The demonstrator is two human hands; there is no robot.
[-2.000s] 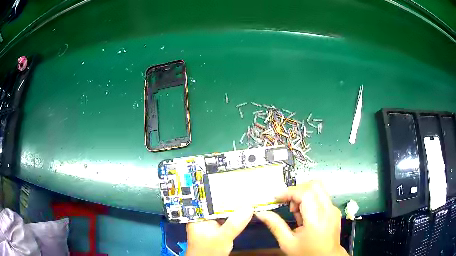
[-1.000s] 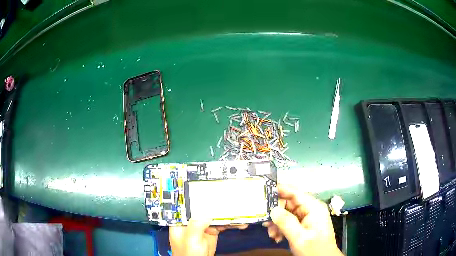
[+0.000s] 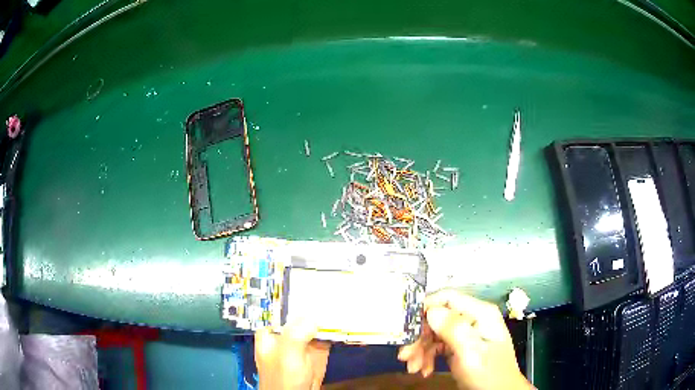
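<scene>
A phone screen assembly [image 3: 347, 301] is held back side up at the bench's near edge, with a white battery, and the mainboard [image 3: 251, 282] at its left end. My left hand [image 3: 288, 358] grips its lower edge, thumb on top, fingers partly hidden beneath. My right hand [image 3: 469, 335] is at its lower right corner, fingers bent against that end; whether it grips the phone or something small is unclear. A spare mid-frame [image 3: 222, 169] with orange rim lies at left. A loose pile of tiny grey and orange sticks [image 3: 389, 202] lies just beyond the phone.
Slim silver-white tweezers [image 3: 513, 156] lie right of the pile. A black phone tray [image 3: 575, 221] with glossy screens and a white slab stands at right. Stacked black trays [image 3: 655, 343] are at lower right. A small white lump [image 3: 517, 302] sits at the bench edge. Grey fabric shows at lower left.
The view has shifted. My left hand has moved left along the phone's lower edge. My right hand has moved from the lower edge to the right end corner.
</scene>
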